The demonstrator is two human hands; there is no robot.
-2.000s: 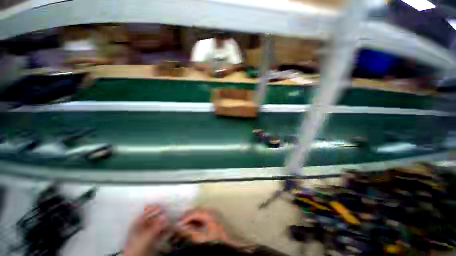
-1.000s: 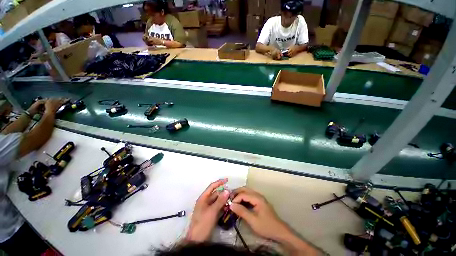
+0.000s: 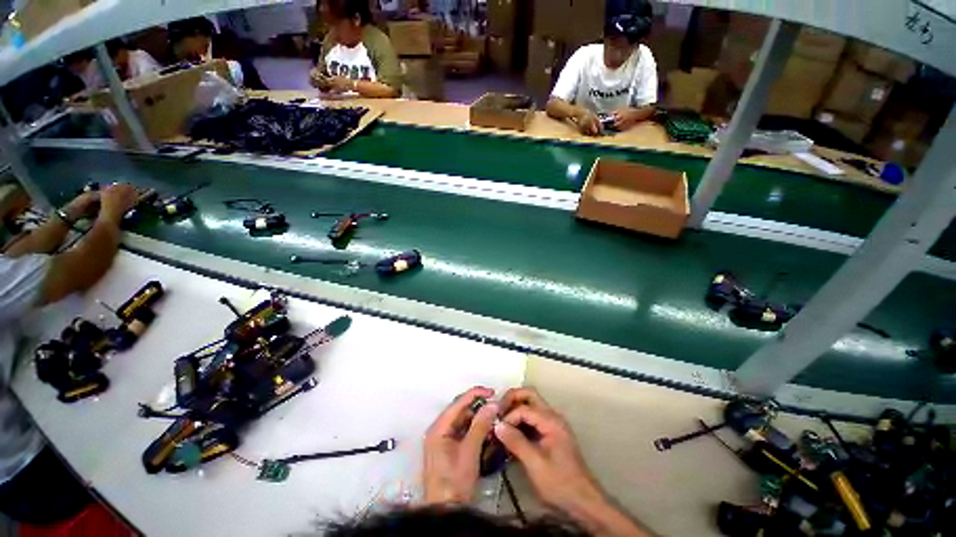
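My left hand (image 3: 453, 446) and my right hand (image 3: 545, 446) meet over the seam of the white and beige worktop. Between their fingertips they hold a small dark wired unit (image 3: 493, 453), mostly hidden by the fingers. A thin dark cable (image 3: 511, 493) hangs from it towards me. What the fingertips pinch is too small to tell. A pile of black units with yellow-orange bands (image 3: 246, 367) lies to the left, with a green circuit board (image 3: 275, 470) and its lead at its near side.
A denser pile of units (image 3: 828, 472) lies at the right by a slanted white post (image 3: 854, 241). The green conveyor (image 3: 503, 267) carries spaced units. An open cardboard tray (image 3: 633, 199) stands beyond. A person's arm (image 3: 89, 252) reaches in at left; others sit opposite.
My fingers have closed in more tightly around the held unit, covering more of it. The units on the conveyor show slightly further right.
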